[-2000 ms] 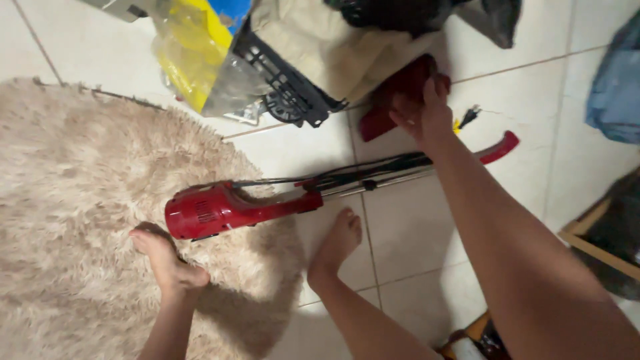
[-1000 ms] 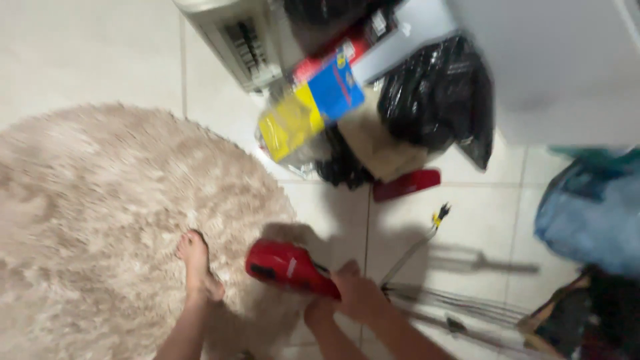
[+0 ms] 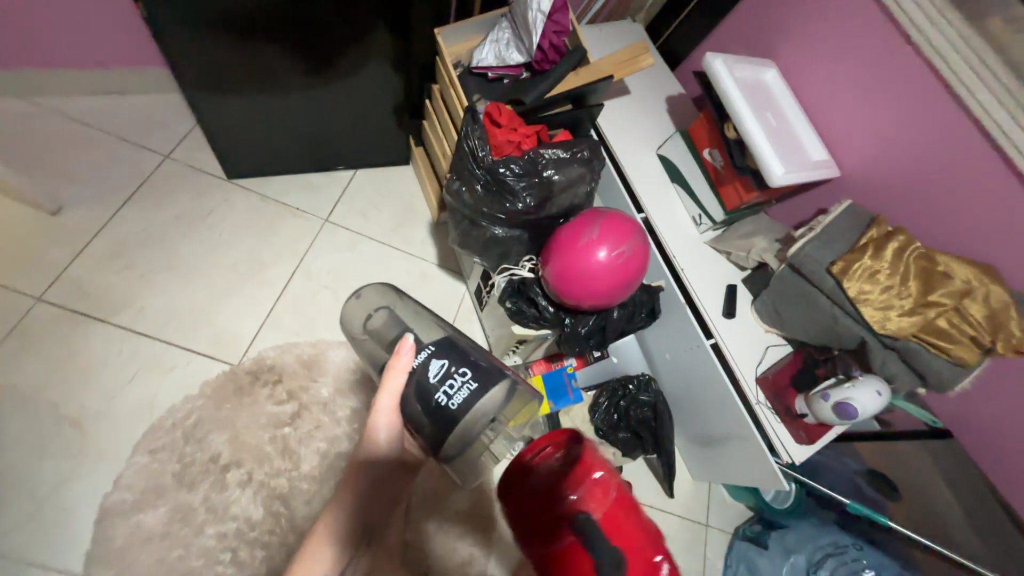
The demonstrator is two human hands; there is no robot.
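Note:
My left hand (image 3: 394, 408) grips the smoky clear plastic dust container (image 3: 364, 324) of a vacuum cleaner, its thumb lying along the black band with white writing. The container tilts, its lower end pointing right and downward. Close to that end is the red vacuum cleaner body (image 3: 588, 508), raised toward the camera with its round opening facing up and a black part on its side. A narrow gap seems to lie between the two parts. My right hand cannot be made out; whatever supports the red body is outside the frame or hidden.
A shaggy beige rug (image 3: 240, 464) covers tiles at lower left. Black plastic bags (image 3: 524, 192), a pink balloon (image 3: 596, 258) and a blue-yellow package (image 3: 562, 390) crowd the white furniture (image 3: 680, 184). Wooden drawers (image 3: 438, 132) stand behind; cloths (image 3: 920, 280) lie at right.
The red vacuum body, on the floor two seconds ago, is now up near the camera. The clear container is now apart from it in my left hand. The view has swung toward the furniture.

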